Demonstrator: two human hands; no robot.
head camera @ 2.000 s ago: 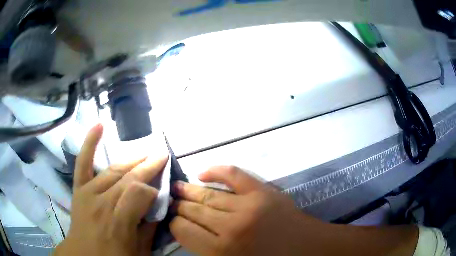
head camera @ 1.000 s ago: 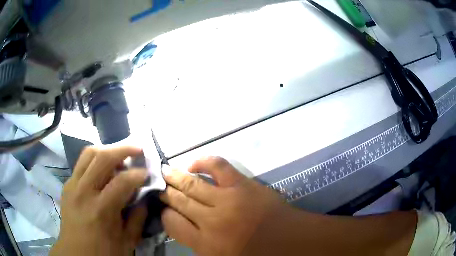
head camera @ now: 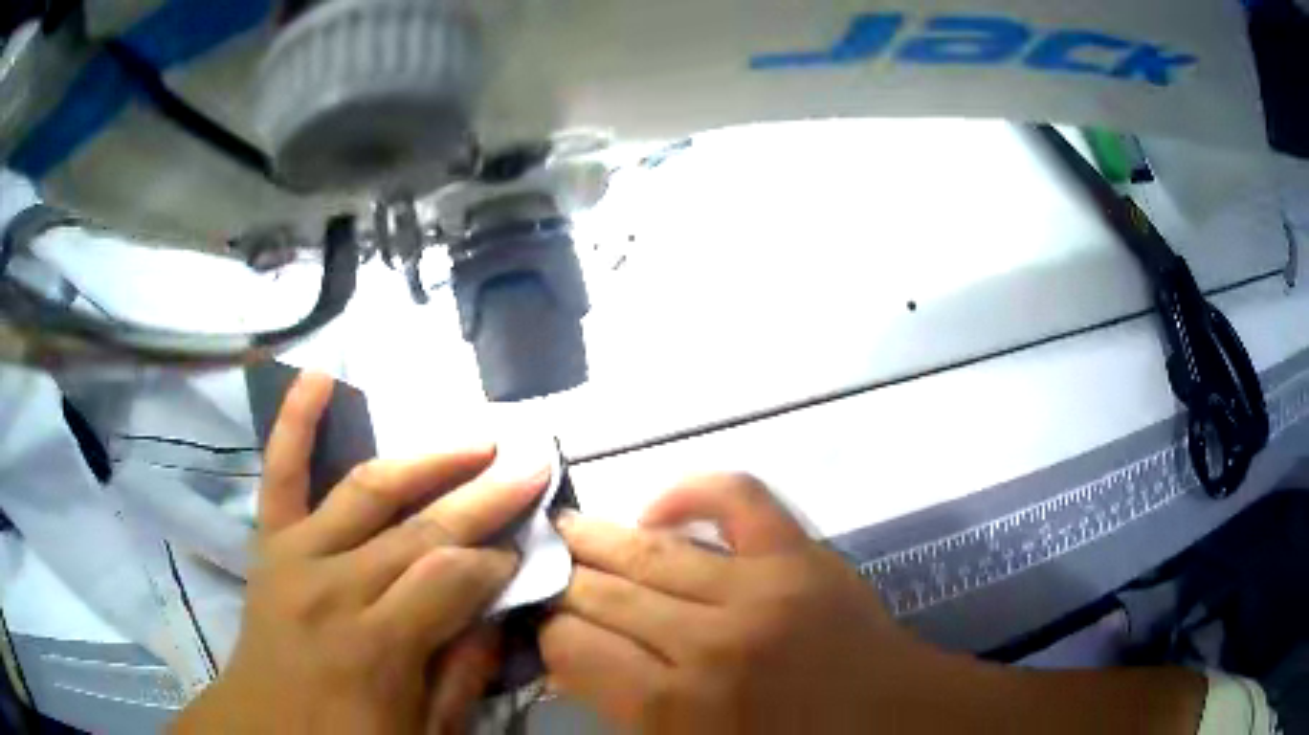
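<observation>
A light grey cloth piece (head camera: pixel 540 563) with a rounded corner lies folded in front of the needle area, with dark grey fabric (head camera: pixel 520 649) under it. My left hand (head camera: pixel 381 574) grips the pale piece between its fingers, its index finger stretched toward the machine. My right hand (head camera: pixel 689 596) holds the edge of the fabric from the right, fingertips against the pale piece. The grey attachment (head camera: pixel 524 330) hangs just beyond my fingers. A dark grey piece (head camera: pixel 339 431) shows behind my left hand. The needle is hard to make out in the glare.
The sewing machine head (head camera: pixel 689 72) spans the top, with a ribbed tension dial (head camera: pixel 366 86) and a curved metal guard (head camera: pixel 323 309). Black scissors (head camera: pixel 1206 373) and a green tool (head camera: pixel 1110 152) lie at right. A ruler strip (head camera: pixel 1005 546) follows the front edge. Pale cloth (head camera: pixel 86 531) is heaped left.
The view has shifted, showing more of the machine head. Since one second ago, my left hand's fingers have spread and its index finger has straightened. My right hand still holds the fabric edge.
</observation>
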